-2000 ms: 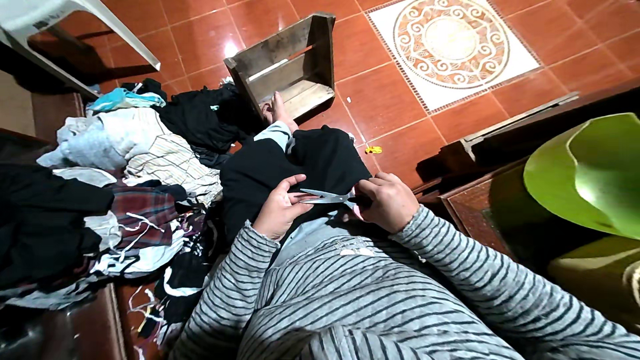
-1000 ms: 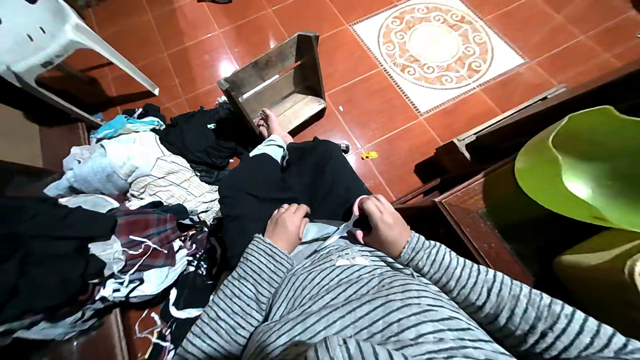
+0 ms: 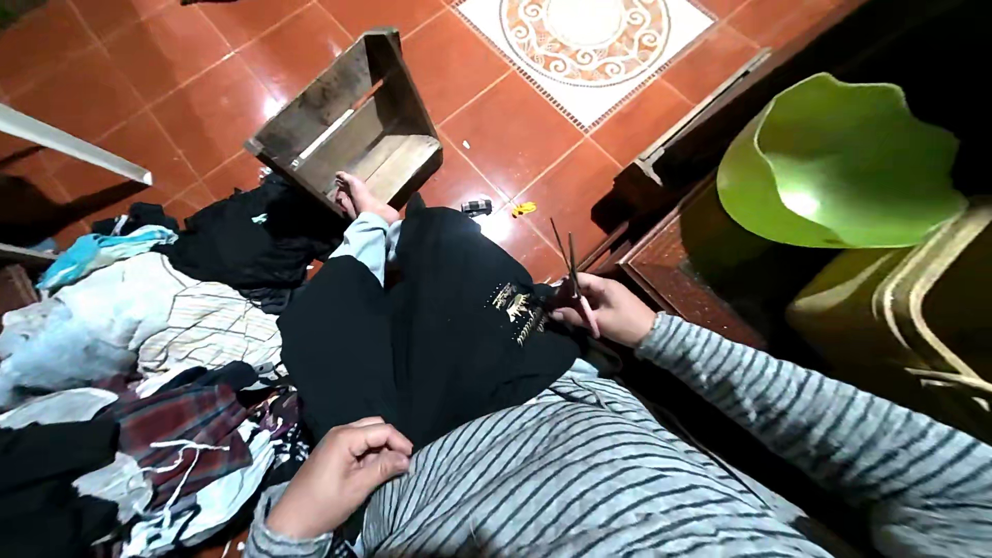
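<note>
My right hand [image 3: 612, 310] holds a pair of scissors [image 3: 575, 279] with pinkish handles, its blades pointing up and apart, at the right edge of a black cloth garment [image 3: 457, 325]. The garment lies over my lap and bears a gold print near the scissors. My left hand [image 3: 345, 473] rests with curled fingers at the garment's lower left edge, against my striped top; whether it pinches any cloth is hidden.
Piled clothes [image 3: 194, 310] lie at the left. A wooden crate [image 3: 310, 116] stands on the tiled floor by my bare foot [image 3: 360, 198]. Small yellow [image 3: 525, 209] and dark objects [image 3: 477, 207] lie nearby. At right are a wooden furniture edge [image 3: 674, 263] and a green plastic container [image 3: 845, 170].
My right hand has moved outward to the right with the scissors, and my left hand has moved down and left. The black garment now lies spread wider, its gold print showing.
</note>
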